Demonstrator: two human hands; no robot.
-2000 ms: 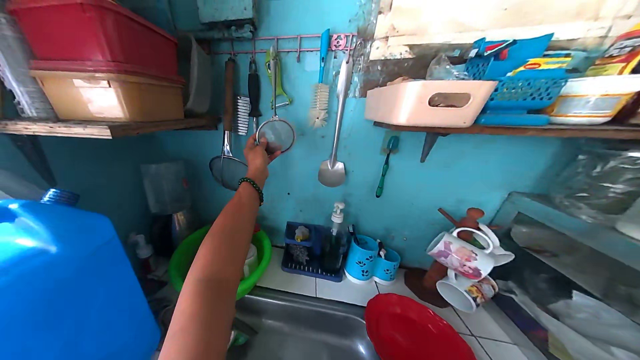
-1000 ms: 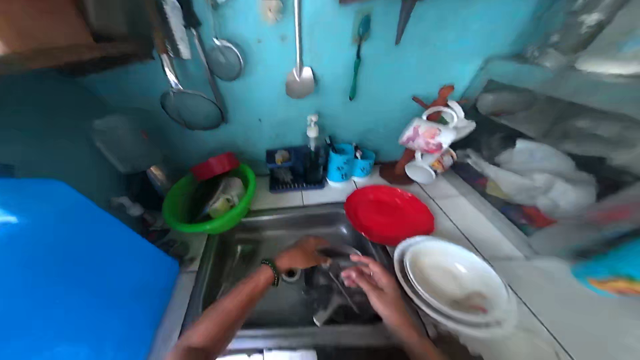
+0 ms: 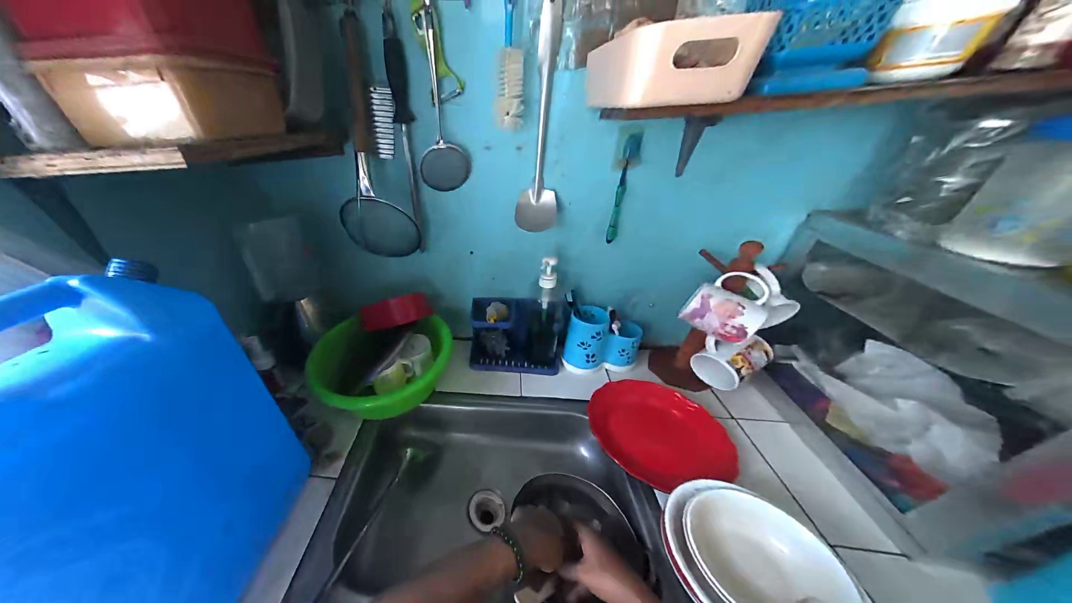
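Observation:
Low in the metal sink (image 3: 435, 452), both hands meet over a dark round pan (image 3: 615, 511). My left hand (image 3: 536, 536), below a dark beaded bracelet, reaches into the pan; its fingers are blurred. Beside it on the right, my right hand (image 3: 595, 565) is also at the pan, and whatever either hand may hold is hidden. A light-coloured item (image 3: 532, 593) shows beneath them at the bottom edge. The drain (image 3: 487, 509) lies just left of the pan. On the wall hang a small round strainer (image 3: 445, 167) and a larger one (image 3: 380, 226).
A big blue jug (image 3: 151, 435) stands at left, near a green basin (image 3: 377, 406) of dishes. Right of the sink lie a red plate (image 3: 662, 431) and stacked white bowls (image 3: 762, 544). Behind stand a pump bottle (image 3: 547, 310), blue cups (image 3: 586, 335) and a mug tree (image 3: 691, 352).
My left hand was up at the small strainer on the wall two seconds ago; it is now down in the sink with my right hand. The view has shifted.

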